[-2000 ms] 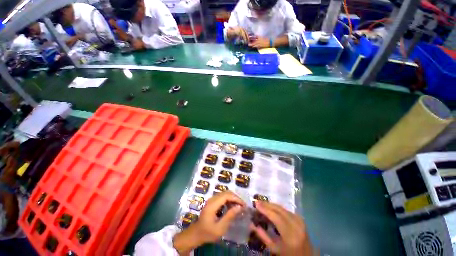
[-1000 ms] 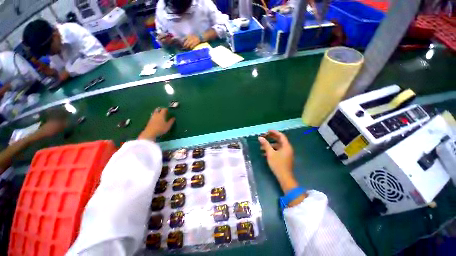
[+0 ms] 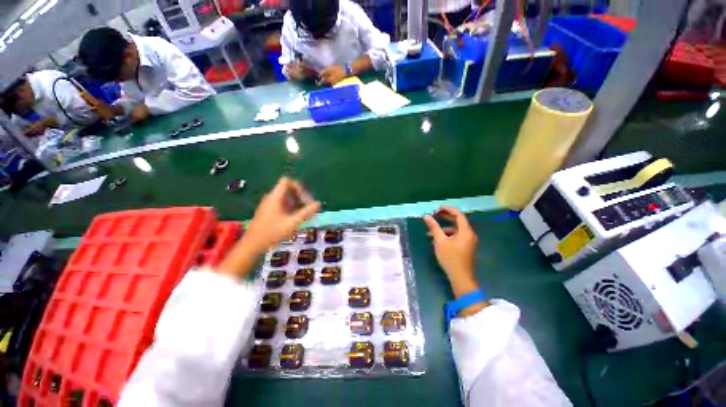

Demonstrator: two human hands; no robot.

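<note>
My left hand (image 3: 275, 219) is above the belt's near edge at the tray's back left, pinching a small watch-like unit (image 3: 301, 195) in its fingertips, blurred. My right hand (image 3: 455, 246) is right of the tray, its fingers apart and empty, a blue strap on the wrist. The clear blister tray (image 3: 328, 330) lies on the green bench. Black units with gold insides (image 3: 360, 296) sit in its left columns and lower right pockets. My left sleeve and hand cover part of the tray's left edge.
Stacked red-orange trays (image 3: 131, 270) stand left. Units (image 3: 236, 185) and a white sheet (image 3: 77, 190) lie on the green conveyor (image 3: 358, 163). A yellow roll (image 3: 545, 147), tape dispenser (image 3: 601, 211) and fan-fitted box (image 3: 637, 290) stand right. People in white work across the belt.
My left hand reached out to a unit on the belt and has drawn back toward the tray with it. My right hand left the tray and stays open to its right. The view has swung right.
</note>
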